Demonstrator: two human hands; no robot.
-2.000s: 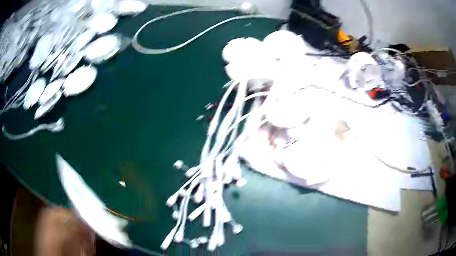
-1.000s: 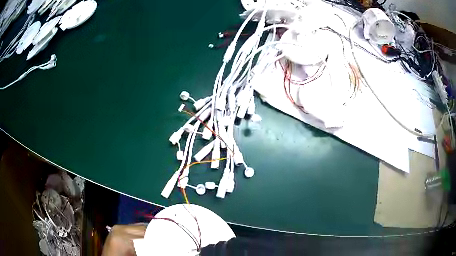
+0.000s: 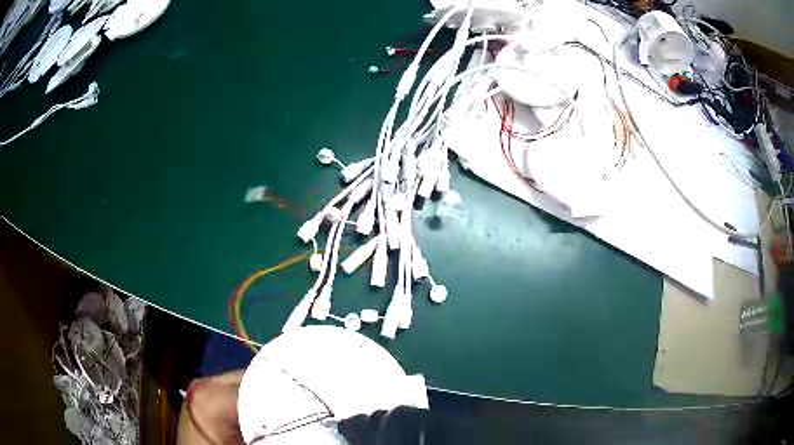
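A white round base [image 3: 326, 369] is at the bottom edge, its lower part cut off. My left hand [image 3: 213, 407] holds it at its left side, mostly hidden behind it. Thin dark lead wires cross its face. Yellow-orange lead wires [image 3: 248, 291] loop from its upper left over the green bench; a blurred small plug [image 3: 257, 194] shows beyond. A dark object, likely the glue gun [image 3: 383, 424], overlaps the base's lower right. My right hand is not in view.
White pigtail cables with connectors [image 3: 396, 217] lie just beyond the base. White discs [image 3: 135, 17] are at upper left. Paper sheets [image 3: 644, 209], a white round housing [image 3: 666, 45], and a silver spool [image 3: 756, 318] are at right. A container's white parts [image 3: 100, 365] show lower left.
My left hand and the base moved right from the lower left, then slightly up. The lead wires swung left off the cables. The dark object now covers more of the base's lower right.
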